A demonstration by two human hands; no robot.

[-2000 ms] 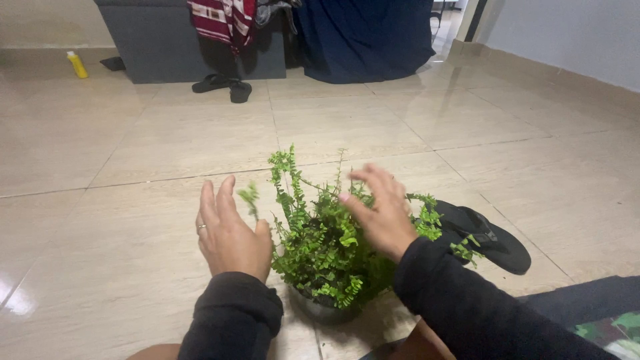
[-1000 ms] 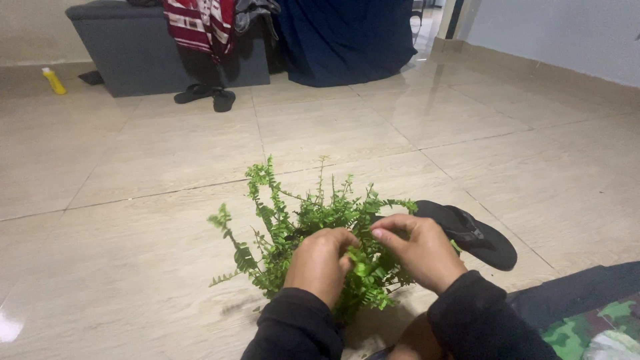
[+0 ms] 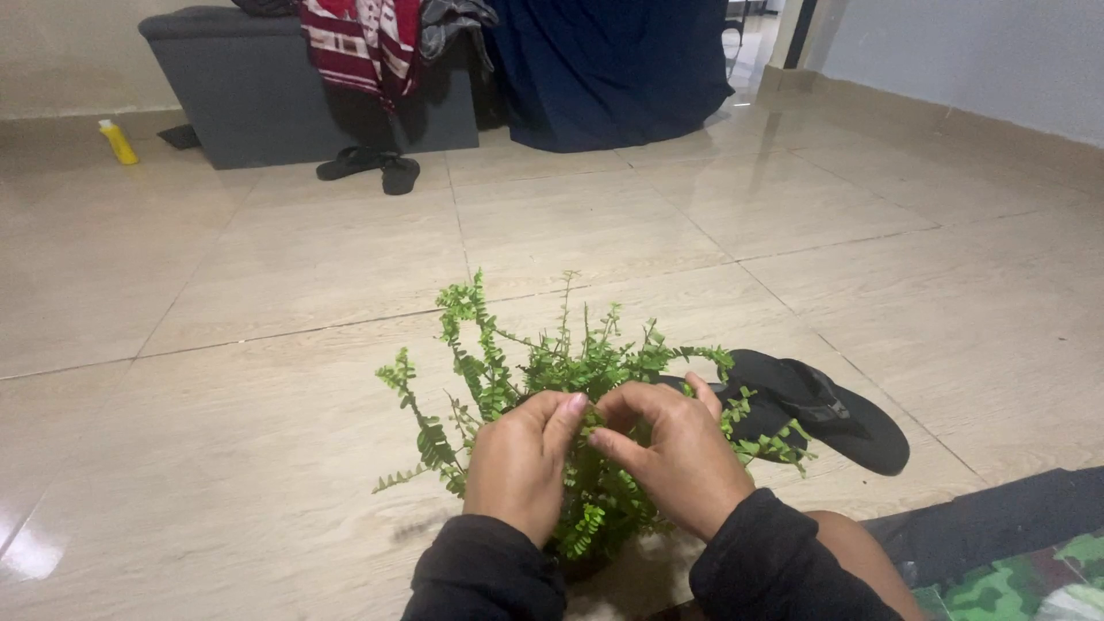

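Observation:
A leafy green fern (image 3: 492, 362) with small leaflets stands on the tiled floor in front of me; its pot is almost wholly hidden by leaves and hands. My left hand (image 3: 522, 457) is at the near side of the foliage, thumb and forefinger pinched together on a frond. Close to its right, my right hand (image 3: 677, 448) is among the leaves, thumb and forefinger slightly apart beside the same spot; whether a leaf is between them cannot be told. Black sleeves cover both wrists.
Black flip-flops (image 3: 828, 410) lie just right of the fern. Further off are a grey bench (image 3: 259, 95) with draped cloths, dark sandals (image 3: 399, 175), a yellow bottle (image 3: 118, 144) and a dark blue cloth (image 3: 604, 78). A camouflage-patterned fabric (image 3: 1009, 578) lies at the lower right.
Two seconds ago both hands were open and apart at either side of the fern. They have since come together over its near foliage, and the left fingers have closed.

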